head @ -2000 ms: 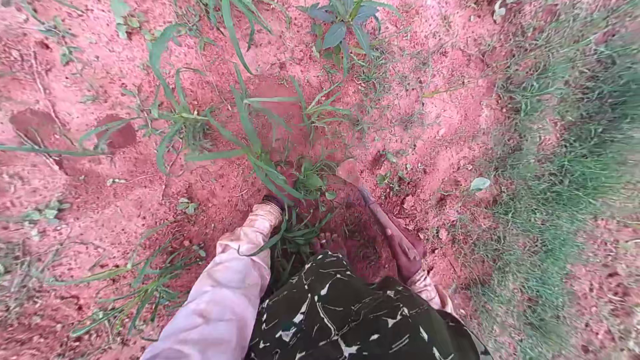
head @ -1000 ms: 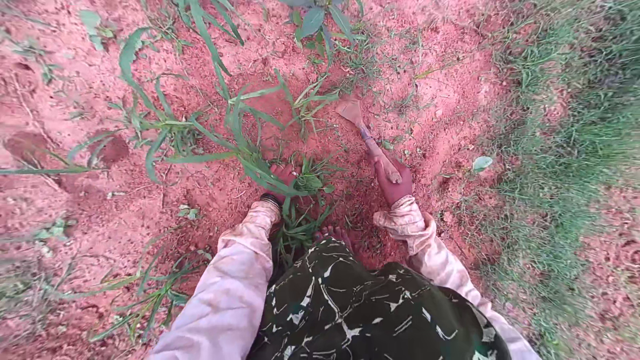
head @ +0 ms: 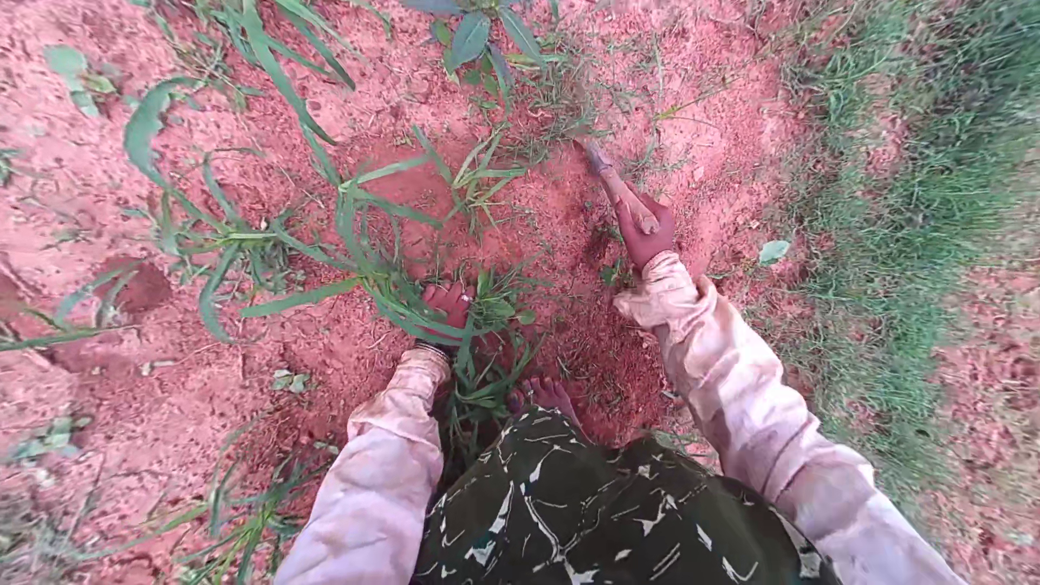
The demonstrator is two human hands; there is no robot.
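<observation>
My right hand (head: 647, 230) is closed around the wooden handle of a small digging tool (head: 621, 188). Its metal end points up and left at the red soil, and the tip is hard to make out against the ground. Lower and to the left, my left hand (head: 445, 309) is among the long blades of a grassy plant (head: 378, 272), partly covered by leaves; whether its fingers hold a stem cannot be seen. A small grass tuft (head: 474, 180) grows between the tool and the long-bladed plant.
A bare foot (head: 548, 396) shows at the hem of a dark patterned garment (head: 561, 504). Dense grass (head: 918, 244) runs along the right side. A broad-leaved plant (head: 475, 36) stands at the top, with more grassy weeds (head: 244, 236) to the left.
My right hand has moved up and away with the tool, whose metal end lay farther from the broad-leaved plant before. My left hand stays by the long-bladed plant.
</observation>
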